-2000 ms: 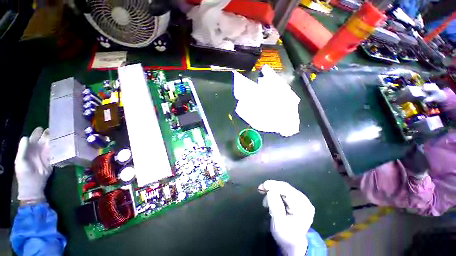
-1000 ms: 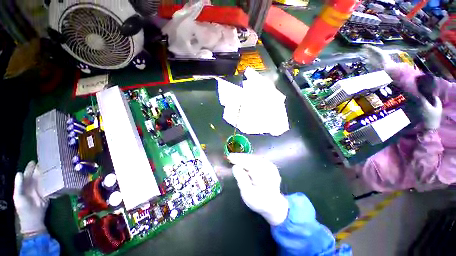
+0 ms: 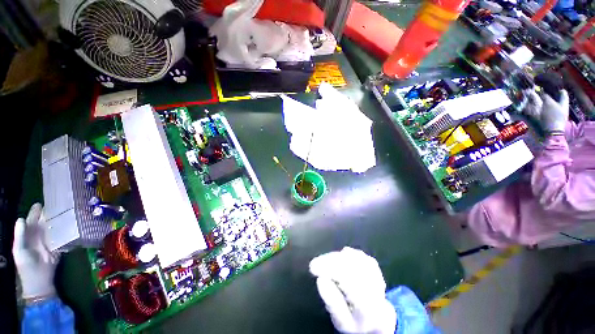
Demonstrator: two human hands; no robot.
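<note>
The green power supply board point(image 3: 244, 251) lies on the bench, with a long white heatsink point(image 3: 163, 189), a finned heatsink point(image 3: 62, 189) and copper-red coils point(image 3: 139, 297). My gloved left hand point(image 3: 34, 258) is at the finned heatsink's left side, thumb apart from the fingers; contact is unclear. My gloved right hand point(image 3: 352, 287) is over the bench, right of the board and below the cup, fingers curled. Whether it holds something thin cannot be told. The green cup point(image 3: 309, 189) has amber contents and two thin sticks point(image 3: 309, 151) leaning out.
A crumpled white sheet point(image 3: 333, 134) lies behind the cup. A fan point(image 3: 121, 45) and a black box with white plastic point(image 3: 264, 78) stand at the back. Right are a red-orange cylinder point(image 3: 424, 36), another board point(image 3: 479, 140) and a pink-sleeved person point(image 3: 567, 173).
My right hand first moved to the cup, then drew back toward the front edge. The view shifted. The other board came nearer on the right, and that person's hands then moved back from it.
</note>
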